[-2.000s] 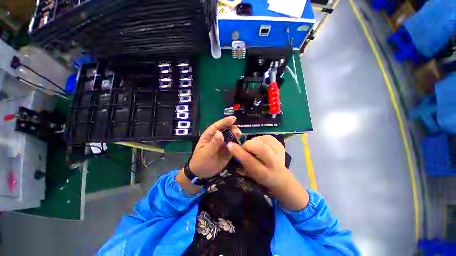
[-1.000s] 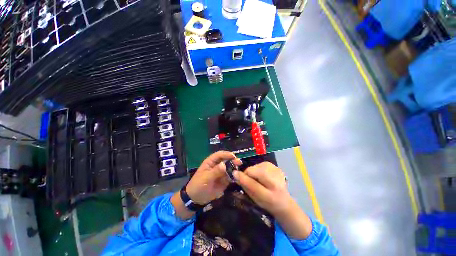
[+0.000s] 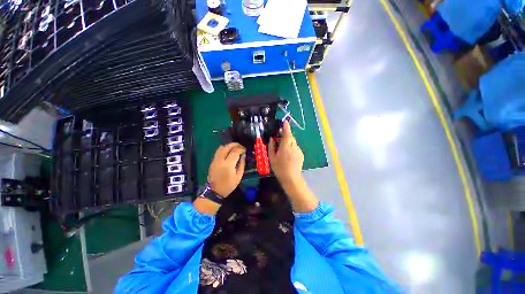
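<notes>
The black press fixture (image 3: 248, 118) stands on the green mat in front of me. Its red ribbed toggle handle (image 3: 262, 156) points toward me between my hands. My left hand (image 3: 226, 169) is at the fixture's left side, fingers curled; whether it holds anything is hidden. My right hand (image 3: 286, 156) is at the fixture's right side, index finger stretched forward and the other fingers bent by the base; its grip cannot be made out. The small dark part seen earlier in my fingers is not visible.
A black compartment tray (image 3: 131, 172) lies left, with silver-white modules (image 3: 175, 163) in its right-hand columns. A tall pile of black trays (image 3: 144, 54) stands behind it. A blue equipment box (image 3: 247, 58), a silver finned block (image 3: 233, 80) and a thin air tube (image 3: 296, 95) are behind the fixture.
Both hands have moved forward and apart, from holding a small dark part together near my body to either side of the fixture. The camera view has shifted.
</notes>
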